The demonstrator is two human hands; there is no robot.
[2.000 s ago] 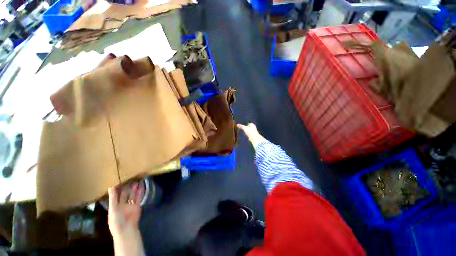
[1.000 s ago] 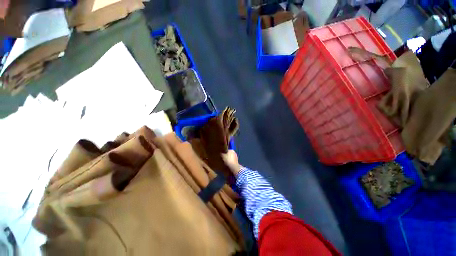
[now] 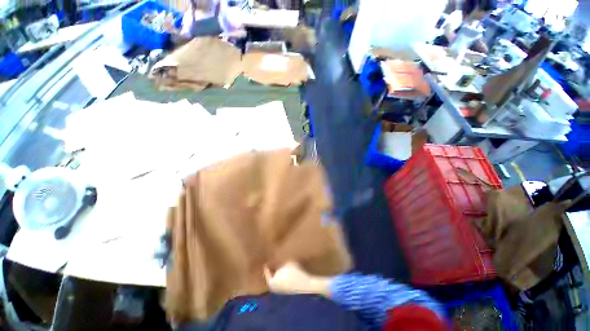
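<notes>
A large brown panel bundle (image 3: 259,207) stands spread in front of my dark apron, over the near right edge of the paper-covered worktable. Its near side shows folds; the picture is blurred there. My right hand (image 3: 294,278) is at the lower part of the bundle, against its near face, with the fingers curled at the brown material. A checked sleeve with a red cover is behind it. My left hand is not in view.
White paper sheets (image 3: 155,145) cover the worktable, with a white fan (image 3: 48,199) at its left. Brown stacks (image 3: 200,61) lie at its far end. A red crate (image 3: 437,216) stands on the right floor with brown pieces (image 3: 530,236) hanging over it. Blue bins (image 3: 382,152) stand behind.
The view has lifted and shows more of the room. My right hand has moved from the dark brown pieces at the blue bin to the large bundle, which is now in front of my apron.
</notes>
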